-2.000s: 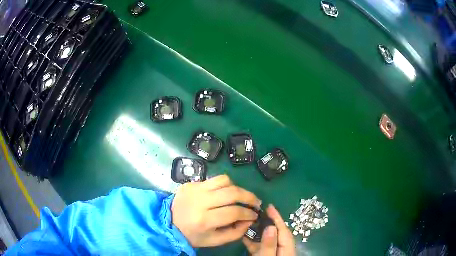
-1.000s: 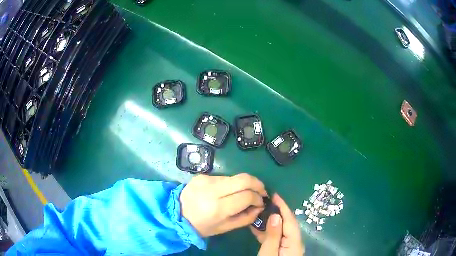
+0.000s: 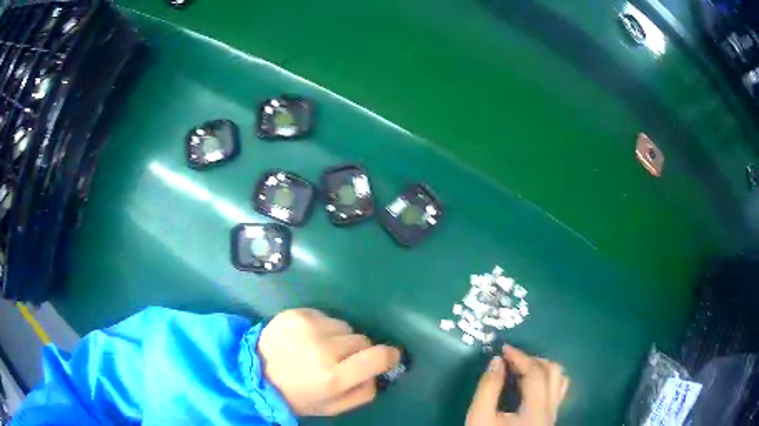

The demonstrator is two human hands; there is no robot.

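Several black watch housings (image 3: 284,197) lie open side up on the green surface, with green-yellow or pale round centres and small white bits. A loose pile of small metal pieces (image 3: 497,309) lies right of them. My left hand (image 3: 320,364), in a blue sleeve, has its fingertips closed on a small dark housing (image 3: 393,369), mostly hidden by the fingers. My right hand (image 3: 518,391), cut off by the bottom edge, pinches a thin dark item (image 3: 508,389) at the near edge of the pile; blur hides what it is.
Stacked black blister trays (image 3: 58,158) stand at the left. A rose-gold case (image 3: 649,155) and a silvery line unit (image 3: 634,27) lie at the far right. A clear plastic bag (image 3: 672,393) with a white label is at the lower right, beside dark trays.
My hands, together on the dark housing before, are now apart. My right hand has moved right to the pile. The view has shifted, so the resting housings appear further left and higher.
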